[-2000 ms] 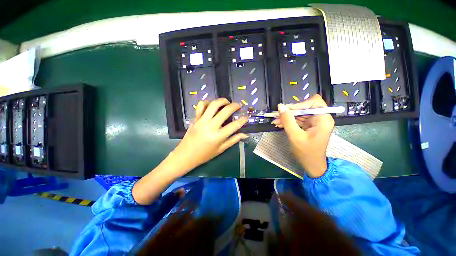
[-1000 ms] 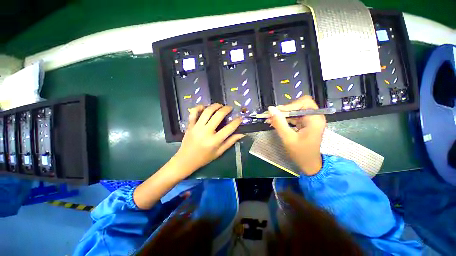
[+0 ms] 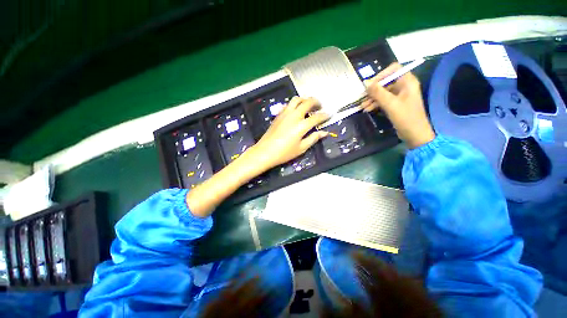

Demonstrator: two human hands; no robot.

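Observation:
A black foam tray holds several dark phone-like housings with white squares. A pale gridded sheet drapes over its right part. My left hand reaches across the tray, thumb and fingertips pinching the draped sheet's lower left corner. My right hand holds a slim white pen-like tool at the sheet's lower right side. The tool's thin front part points left along the sheet's lower edge. Its exact tip and any small piece there are too blurred to tell.
Another gridded sheet lies at the bench's front edge. A large blue-grey reel stands at right, close to my right sleeve. A second black tray with housings is at left, a crumpled white item behind it. A pale rail runs behind.
The view has turned and shifted right. Both hands have moved from the second housing's near end to the draped sheet. My left hand has taken hold of the sheet's corner; my right still holds the tool.

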